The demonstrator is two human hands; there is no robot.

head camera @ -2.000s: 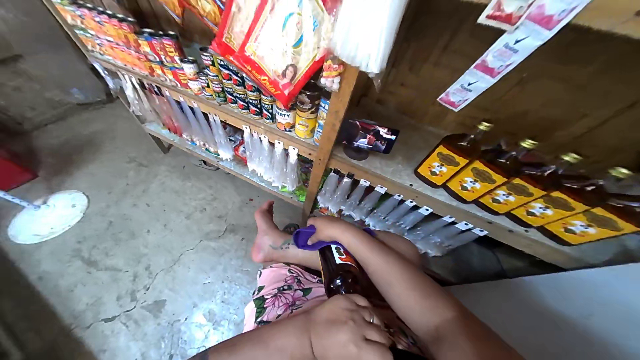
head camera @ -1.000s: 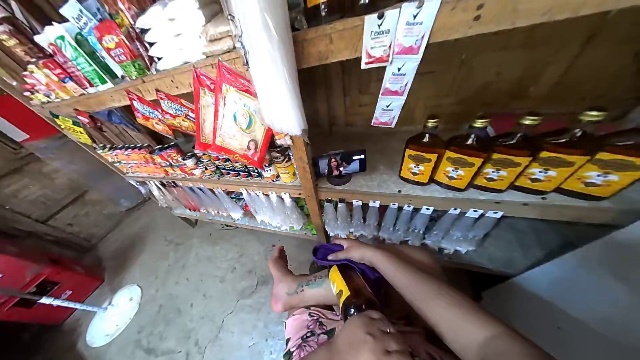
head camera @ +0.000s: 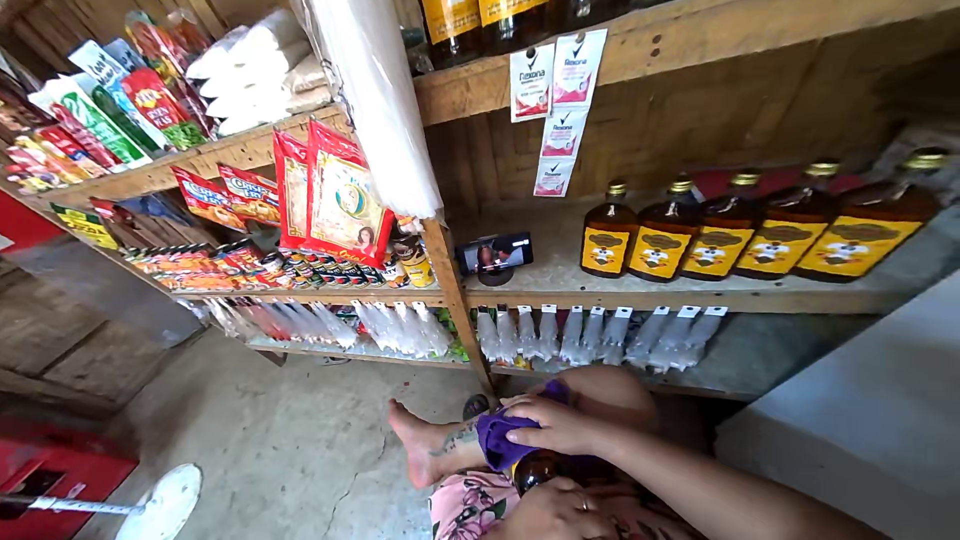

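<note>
My left hand, with a ring on one finger, is closed around a dark brown glass bottle at the bottom centre, over my lap. Only part of the bottle shows, with a sliver of yellow label at its side. Just above it, my right hand grips a purple cloth, which lies against the far end of the bottle. That end is hidden by the cloth and hand. Beneath are my bare leg and pink flowered clothing.
Ahead, a wooden shelf carries several amber bottles with yellow labels and a propped phone. Bundled plastic bags hang below. Cans and food packets fill the left shelves. A white round base stands on the concrete floor.
The bottle has turned in my hands: its label faced up more fully before, and now mainly dark glass shows. Both hands keep their hold. The view has swung toward the shelves since the earliest frame.
</note>
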